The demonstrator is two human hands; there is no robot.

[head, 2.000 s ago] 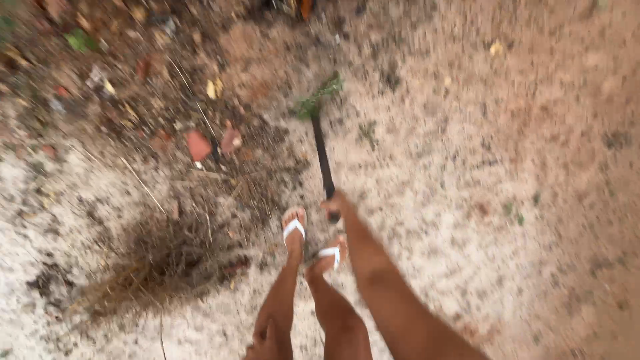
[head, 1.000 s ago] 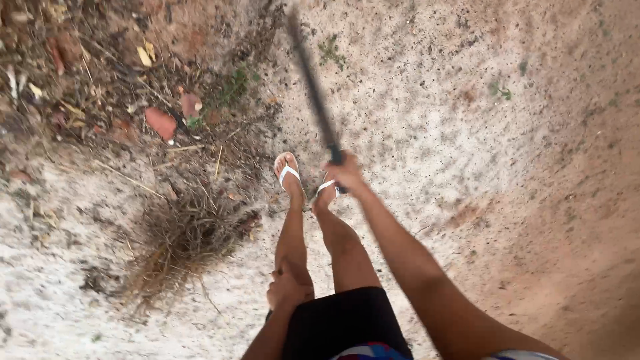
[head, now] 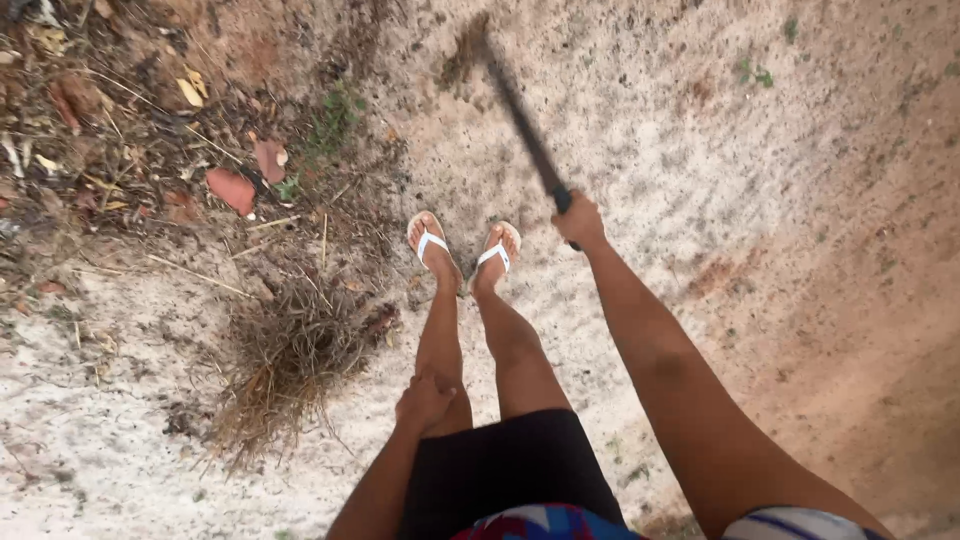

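My right hand point(head: 581, 221) is closed around the black handle of a long, dark, machete-like tool point(head: 525, 127). The tool slants up and to the left over the pale ground, and motion blurs its far end. Beside that end is a small brown tuft of dry plant matter point(head: 461, 56); whether they touch I cannot tell. My left hand point(head: 425, 403) rests on my left leg near the knee, thumb apart from the fingers, with no object seen in it.
My feet in white flip-flops point(head: 431, 244) stand on sandy soil. A heap of dry grass point(head: 292, 360) lies left of my legs. Leaf litter with a reddish flat piece point(head: 231, 191) spreads at the upper left, near a low green plant point(head: 334, 116). Small weeds point(head: 754, 75) grow at the upper right.
My right hand with the tool has moved out to the right, away from my feet. Green plant matter seen at the tool's far end two seconds ago no longer shows there.
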